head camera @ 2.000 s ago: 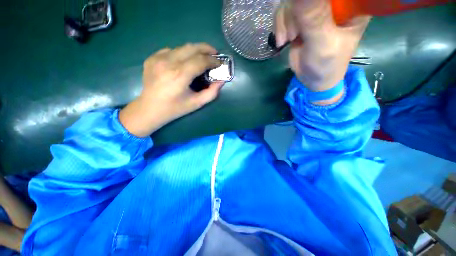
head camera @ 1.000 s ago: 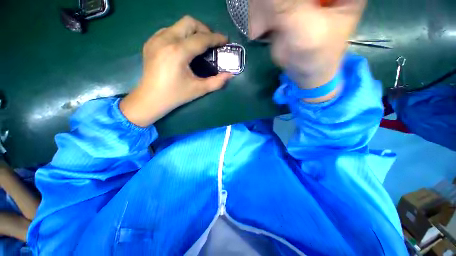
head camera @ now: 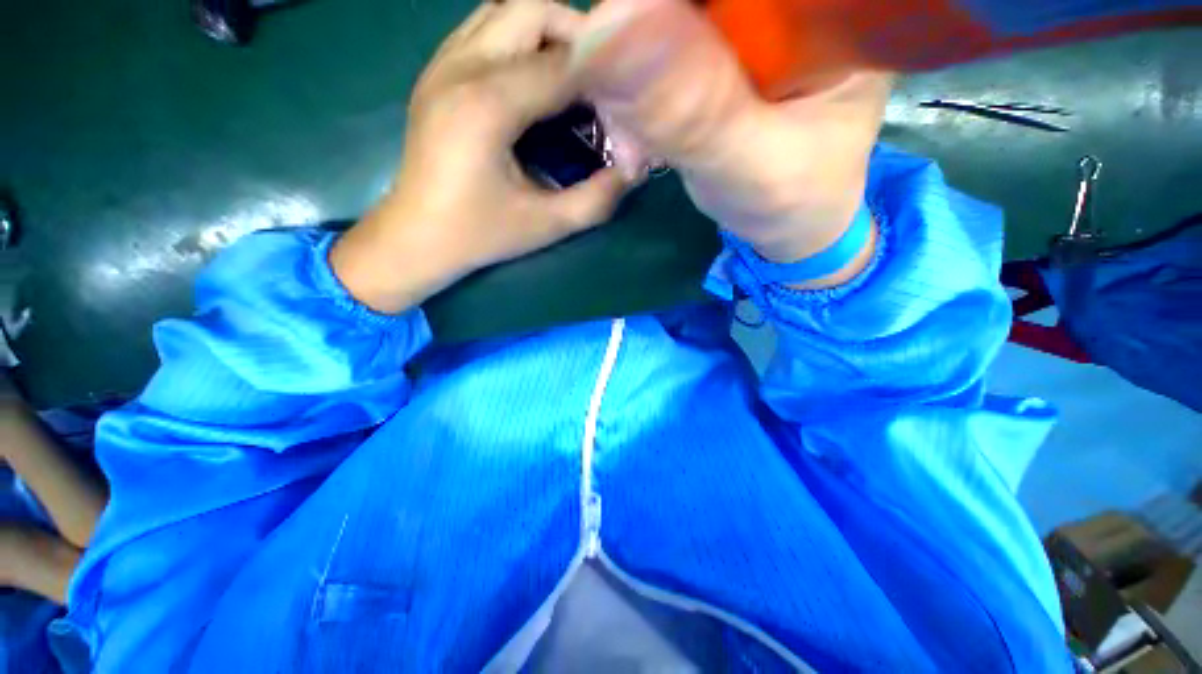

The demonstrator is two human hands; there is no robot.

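My left hand (head camera: 481, 152) holds the watch case between thumb and fingers, with a dark part (head camera: 560, 145) showing in the gap of the hand. A sliver of the case's silver edge (head camera: 604, 140) shows; the rest is hidden behind my right hand. My right hand (head camera: 745, 138), with a blue wrist band, is over the case and touches or nearly touches my left fingers. It holds the orange-red electric screwdriver (head camera: 844, 46), which is blurred and runs to the upper right. The bit is hidden.
Tweezers (head camera: 995, 113) lie on the green mat (head camera: 290, 145) at upper right. A binder clip (head camera: 1084, 198) is at the bench edge, right. A dark piece (head camera: 222, 19) lies at the top left. Another person's arm (head camera: 46, 487) shows at lower left, and cardboard boxes (head camera: 1120, 553) at lower right.
My right hand has moved left from the perforated metal plate onto the case in my left hand. The plate is no longer visible, and the view has shifted slightly.
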